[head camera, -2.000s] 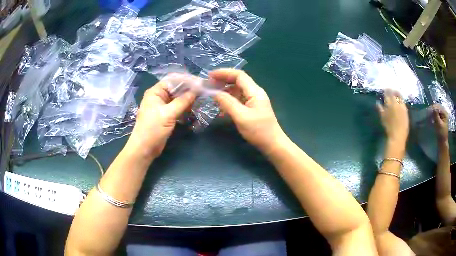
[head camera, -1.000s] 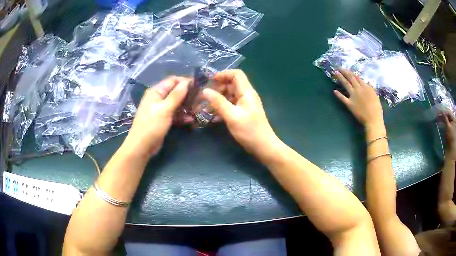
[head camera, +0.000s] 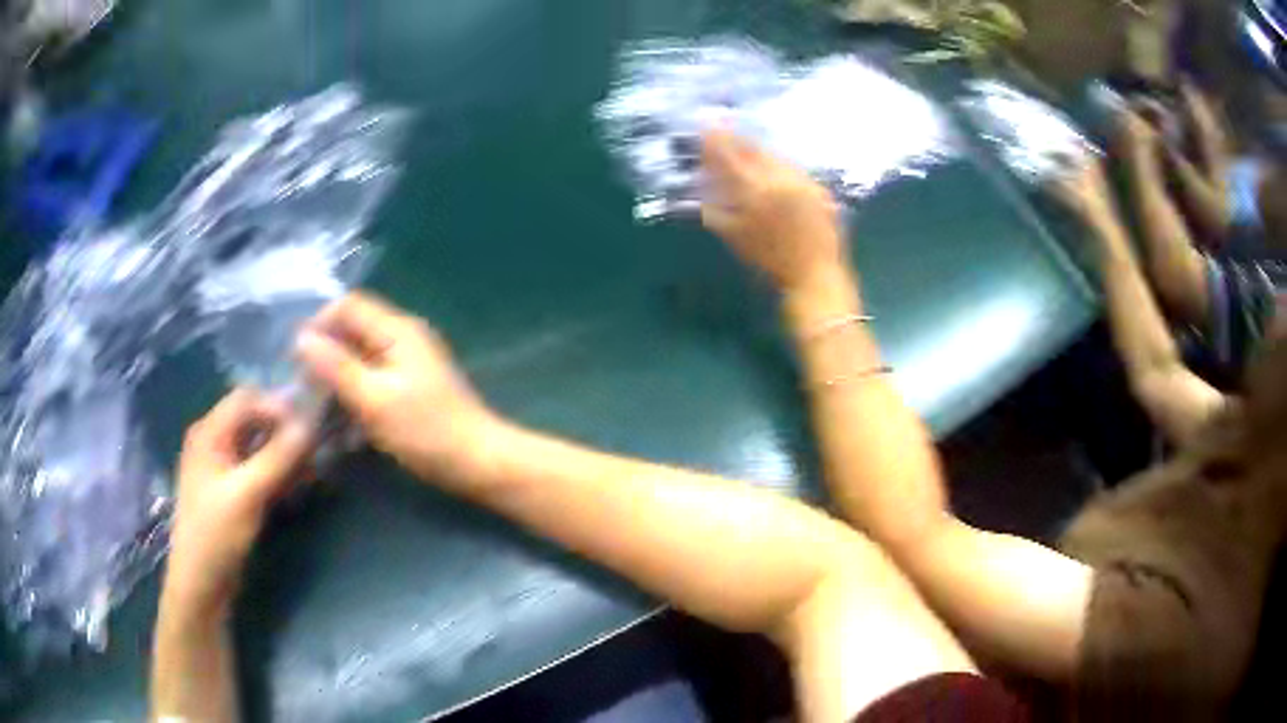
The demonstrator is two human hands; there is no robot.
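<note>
My left hand [head camera: 240,459] and my right hand [head camera: 388,374] are close together at the left of the blurred view. Their fingertips pinch a clear zip-lock bag [head camera: 299,398] between them. The bag is mostly hidden by my fingers and its contents cannot be made out. A large pile of shiny clear bags [head camera: 85,381] lies just beyond and left of my hands on the dark-green bench [head camera: 522,283].
A smaller, whiter bag pile [head camera: 861,124] lies at the top centre, with a neighbour's hand [head camera: 769,212] at its near side. A blue bin [head camera: 88,163] is at the far left. Other people's arms [head camera: 1129,283] are at the right.
The view has swung to the right, so the piles and my hands appear further left. The dark thing seen between my fingers a second ago no longer shows. The neighbour's hand is still at the small pile.
</note>
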